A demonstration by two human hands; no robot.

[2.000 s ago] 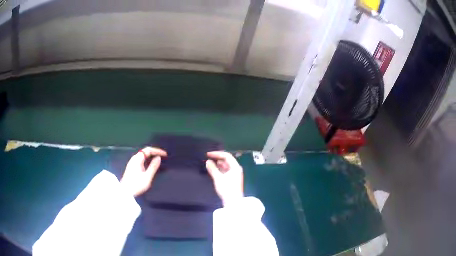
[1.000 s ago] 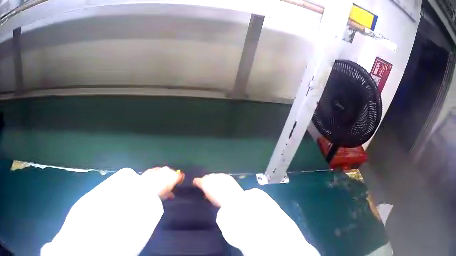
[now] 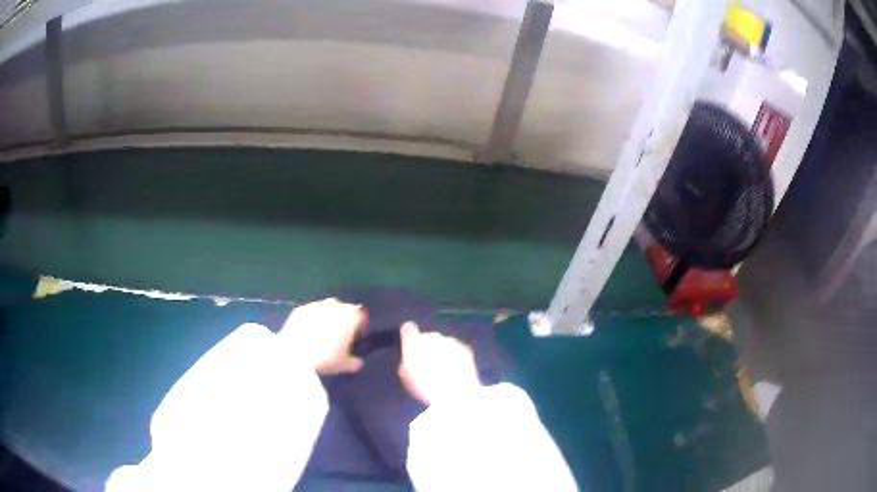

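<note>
A dark purple-black box blank (image 3: pixel 370 408) lies on the green bench right in front of me, partly under my hands and sleeves. My left hand (image 3: pixel 332 334) is at the left of its far part, fingers curled in on the dark board. My right hand (image 3: pixel 435 363) is at the right of it, thumb side toward the left hand, with a small gap between them. Both hands are blurred and seem to pinch the board's inner flaps. Dark flaps show beyond and to the right of the hands. The sleeves hide the blank's sides.
The green bench (image 3: pixel 673 413) has a torn seam across it. A white metal post (image 3: pixel 625 178) stands on the bench right of the hands. A black fan (image 3: pixel 712 187) and a red stool (image 3: pixel 704 290) are beyond it at the right. A pale framed panel runs behind the bench.
Over two seconds both hands have come closer together over the blank. Since one second ago, the right hand has moved slightly away from the left, and the blank's near part looks slanted. The view has shifted.
</note>
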